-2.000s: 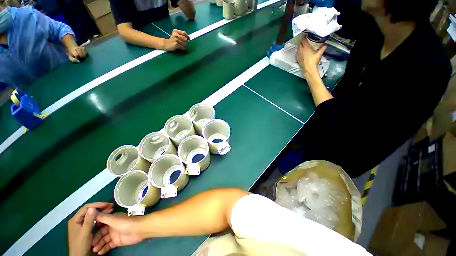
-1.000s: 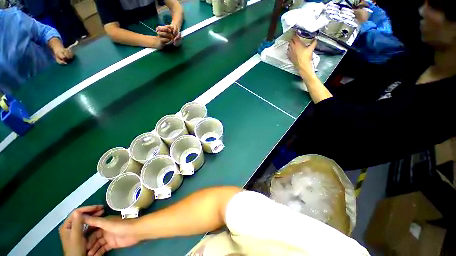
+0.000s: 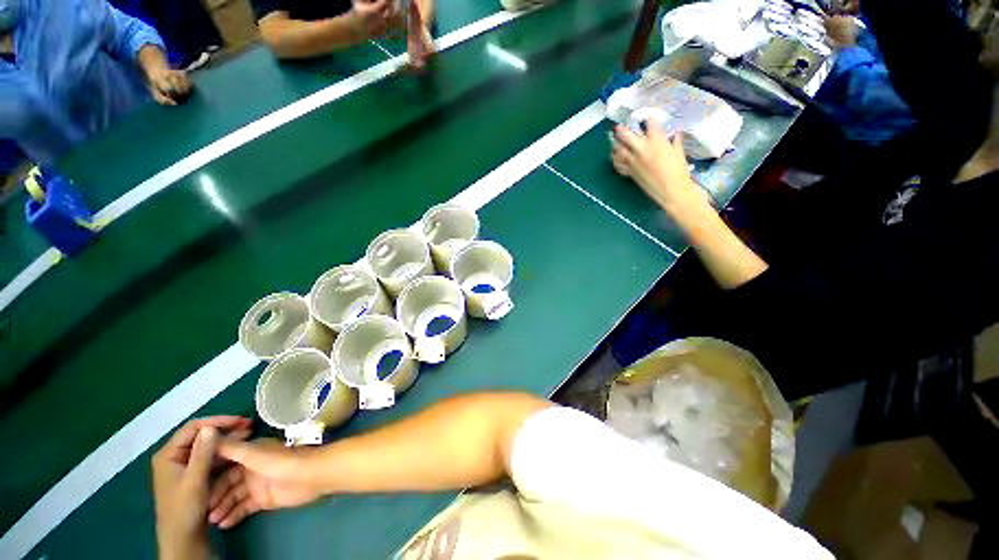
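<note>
Several beige cylindrical housings (image 3: 296, 392) stand open side up in two rows on the green bench (image 3: 570, 273), in front of my hands. The near row has small white tabs at the lower rims, and blue shows inside the bottoms. My left hand (image 3: 184, 481) is at the lower left, its fingers together and touching my right hand (image 3: 257, 479). My right forearm crosses below the near row. The fingers of my right hand are loosely curled. The hands overlap, so I cannot tell whether something small is between them.
A dark green conveyor (image 3: 329, 142) runs beyond the housings. A blue tape dispenser (image 3: 60, 213) stands at far left. A lined bin (image 3: 701, 421) is by my right side. A person's hand (image 3: 657, 164) is near a white wrapped item (image 3: 685, 115). Other people sit across.
The neighbour's hand at right has let go of the dark-faced part and moved lower. Hands across the line have lifted and parted. The view has shifted slightly; my hands keep their pose.
</note>
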